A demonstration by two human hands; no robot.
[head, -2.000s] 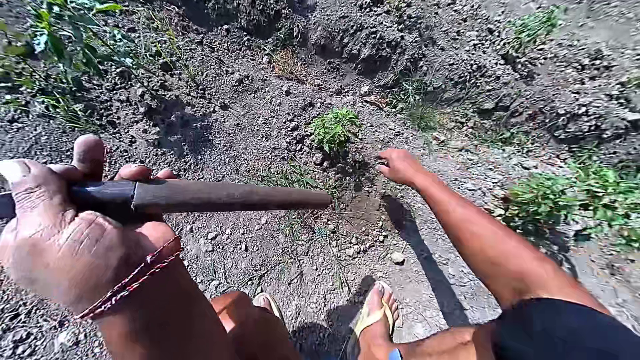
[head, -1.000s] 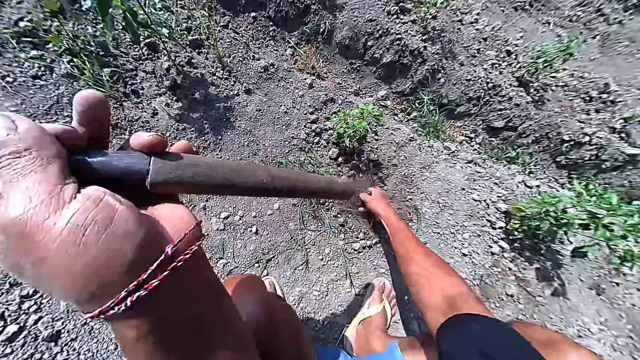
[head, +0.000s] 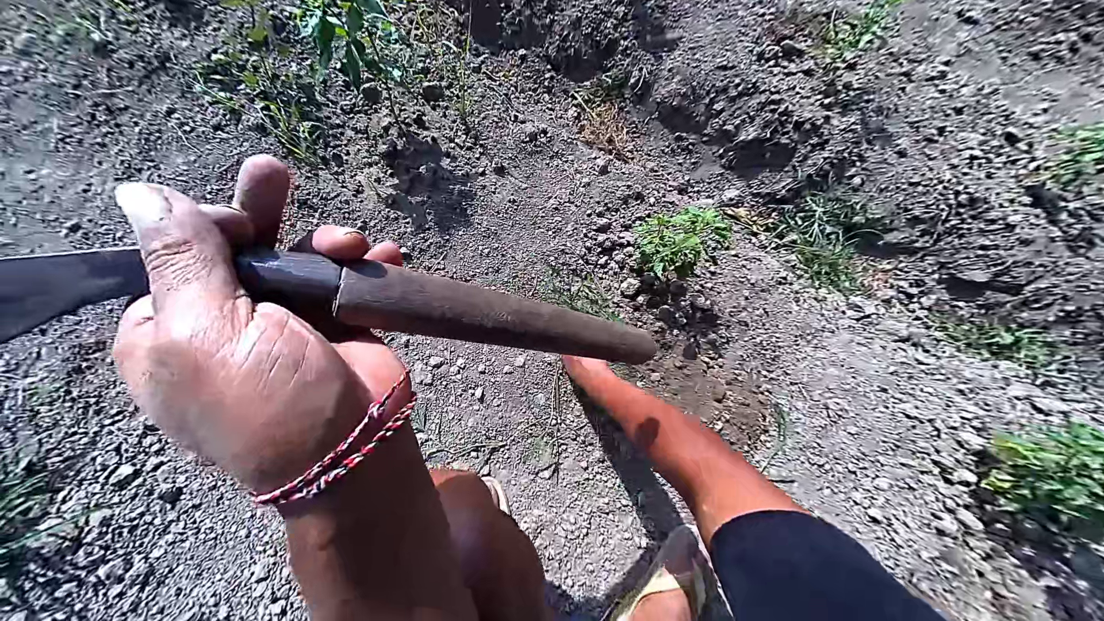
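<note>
My left hand (head: 250,345), with a red and white cord round its wrist, grips a hand tool where its dark metal socket meets the wooden handle (head: 492,315). The tool's flat metal blade (head: 65,285) runs out of view at the left edge. The tapered handle end points right, toward a small leafy green plant (head: 680,241) in the soil. My right hand (head: 588,366) reaches down behind the handle, low by the ground near short grass (head: 578,293). The handle hides most of it, its fingers included. Dark disturbed soil (head: 707,397) lies just right of my right forearm.
Grey crumbly soil surrounds me, with a rough raised bank (head: 759,129) at the upper right. Leafy weeds (head: 345,43) grow at the upper left, another green plant (head: 1052,470) at the right. My sandalled foot (head: 668,586) is at the bottom.
My right hand has moved left, from beside the small plant to behind the handle. More of the tool's blade shows at the left now. My left hand keeps its grip.
</note>
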